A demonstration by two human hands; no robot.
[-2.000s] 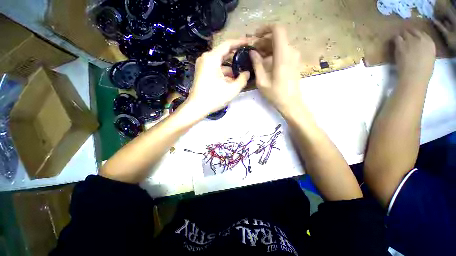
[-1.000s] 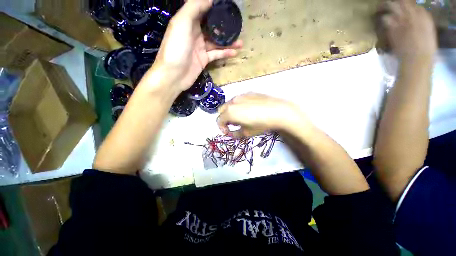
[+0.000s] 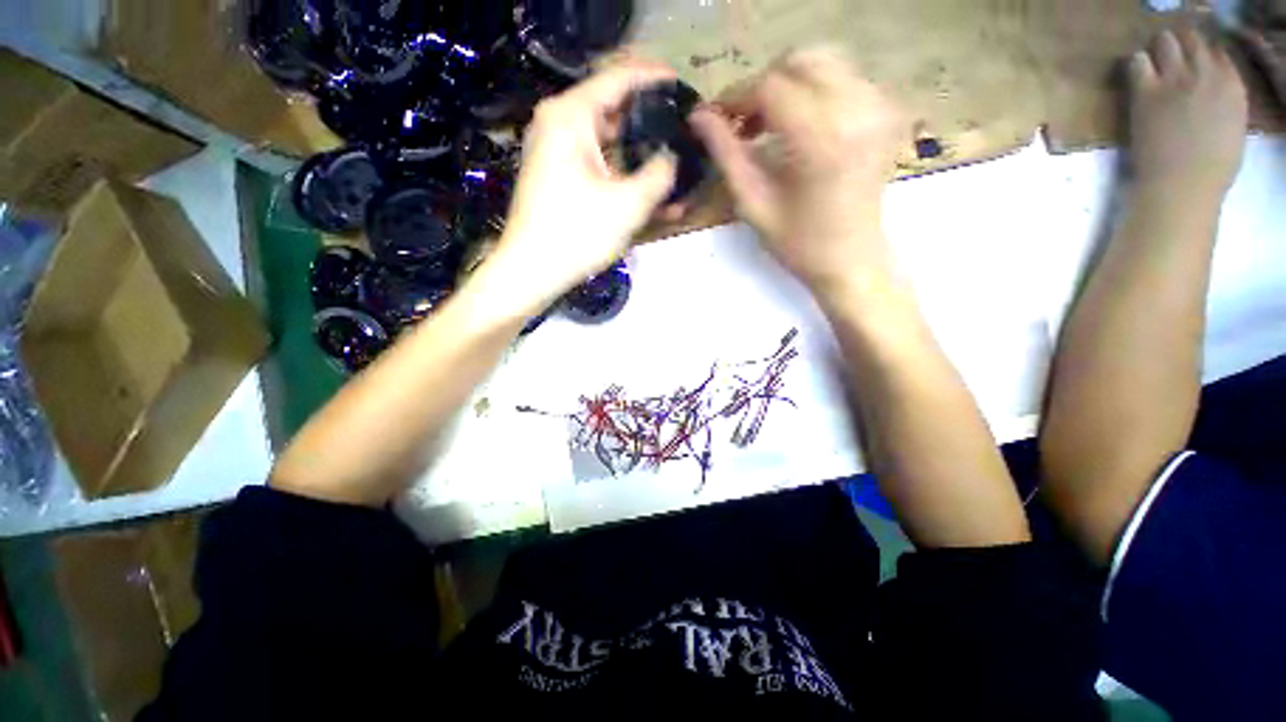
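My left hand [image 3: 585, 176] is shut on a round black housing [image 3: 660, 138], held tilted above the edge of the brown board. My right hand [image 3: 811, 155] is at the housing's right side, blurred, with thumb and fingertips close together beside it. Whether a wire is between those fingertips cannot be made out. A loose tangle of thin red and dark lead wires [image 3: 656, 427] lies on the white sheet [image 3: 959, 254] below my hands.
A heap of black housings [image 3: 409, 212] is at upper left. An open cardboard carton [image 3: 134, 339] stands at left. Another person's arm [image 3: 1135, 310] reaches over the sheet at right. A small dark block [image 3: 927, 147] lies on the brown board [image 3: 973, 71].
My right hand has moved up from the wire pile to the housing. My left hand has brought the housing down and turned it. The other person's hand has shifted slightly.
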